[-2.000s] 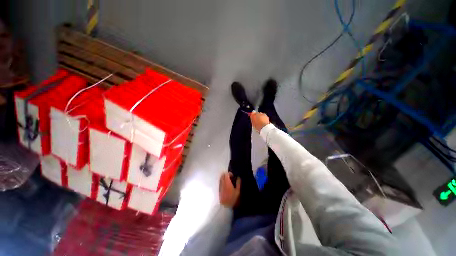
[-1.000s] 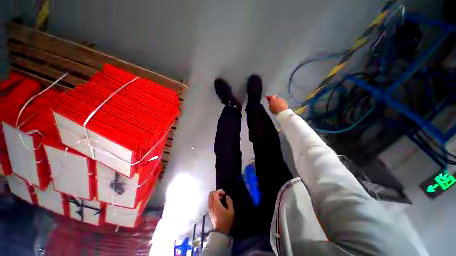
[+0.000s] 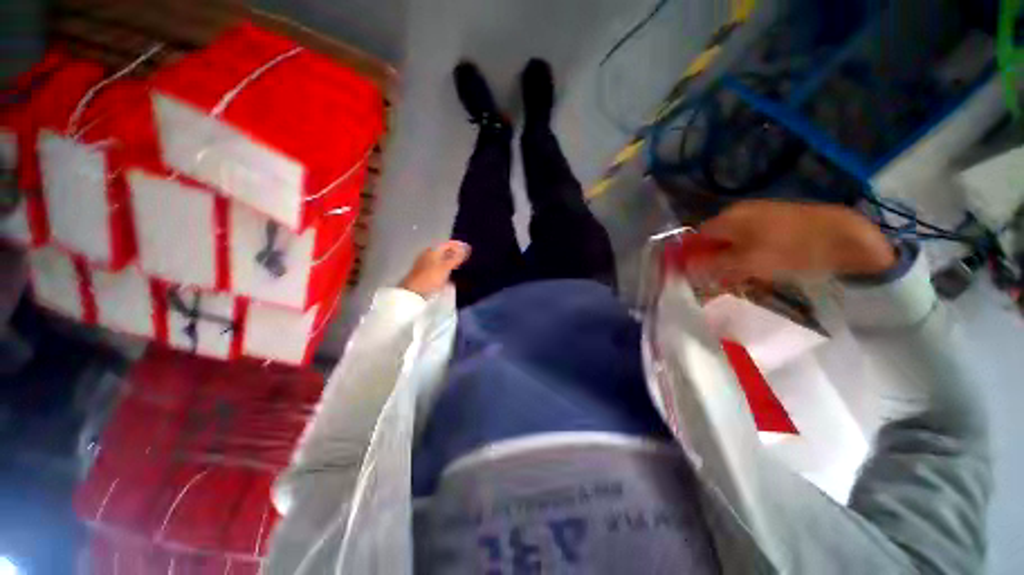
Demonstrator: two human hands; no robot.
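Note:
My right hand (image 3: pixel 792 238) is blurred, raised beside the open right side of my jacket. Its fingers are closed on a short red object (image 3: pixel 694 252), which looks like a red-handled cutter. My left hand (image 3: pixel 436 267) is at the left edge of my jacket by my thigh, fingers partly curled; whether it holds anything cannot be told. Bundled covers (image 3: pixel 270 107), red blocks with white faces, are stacked on a wooden pallet (image 3: pixel 376 169) at the left. White tie strings loop round them. Neither hand touches the bundles.
More red bundles (image 3: pixel 185 449) under clear wrap lie at the lower left. A blue metal frame (image 3: pixel 797 129) with tangled cables stands at the upper right, beside yellow-black floor tape (image 3: pixel 674 101). A white item with a red part (image 3: pixel 825 421) shows behind my right arm.
My right hand has moved from over my lower leg back and right to the jacket side, with the red object. My left hand has risen from my thigh to the jacket's edge. The view has shifted.

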